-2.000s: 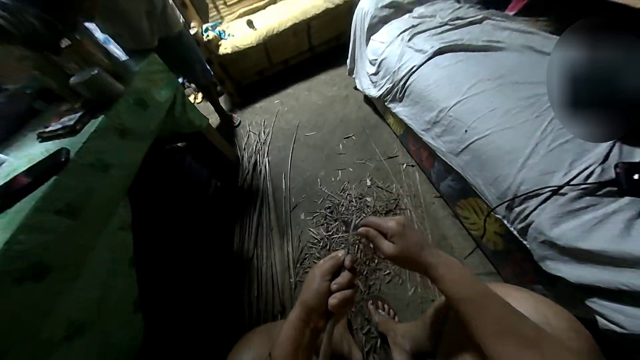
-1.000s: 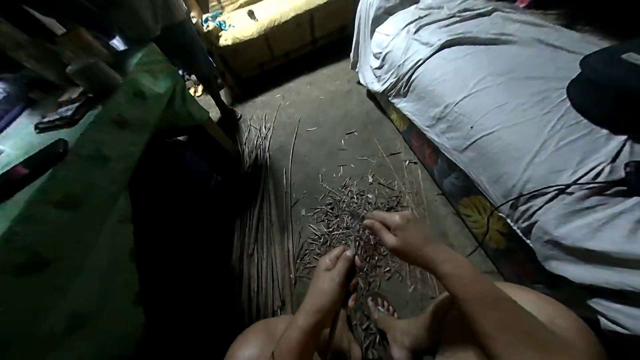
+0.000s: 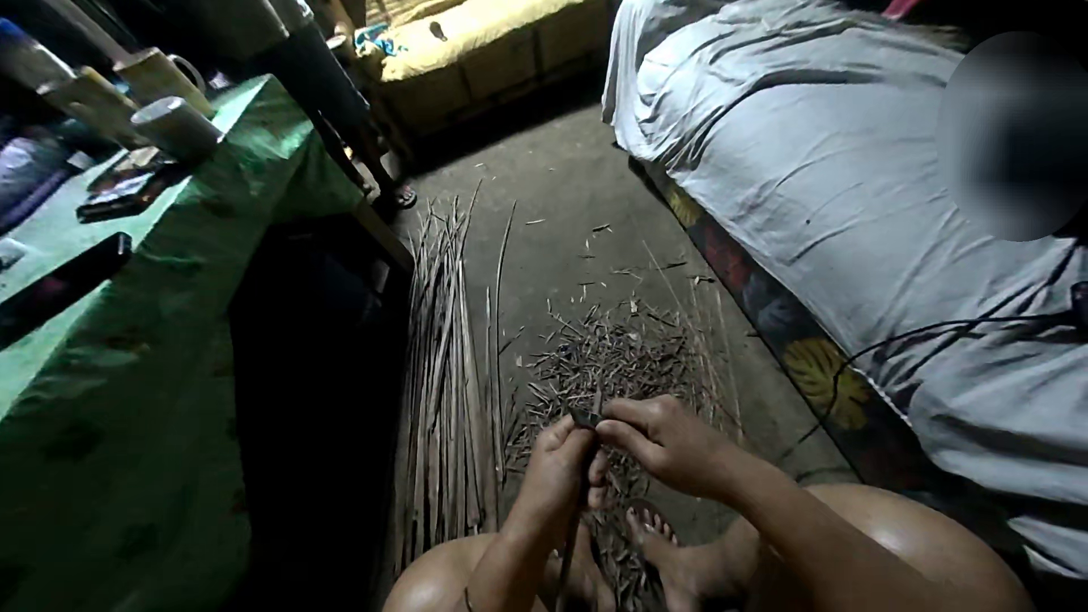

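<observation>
My left hand (image 3: 568, 463) is closed around a long thin dark stick (image 3: 568, 552) that runs down between my legs. Against it, my right hand (image 3: 650, 433) pinches the end of a thin strip (image 3: 597, 399); a small dark piece, perhaps a blade, shows between the fingertips. Both hands are nearly touching, above a heap of short brown cut pieces (image 3: 629, 348) on the floor. Left of the heap lies a bundle of long thin sticks (image 3: 442, 365), with a few single ones beside it.
A table with a green cloth (image 3: 161, 340) stands at left, bearing a mug (image 3: 176, 127) and a phone (image 3: 68, 285). Behind it a person's legs (image 3: 340, 102) show. At right is a bed with a pale sheet (image 3: 807, 170), crossed by a black cable (image 3: 943, 323). A yellow-covered seat (image 3: 484, 42) stands at the back.
My right hand was a little apart from my left hand one second ago; now they meet at the stick's upper end.
</observation>
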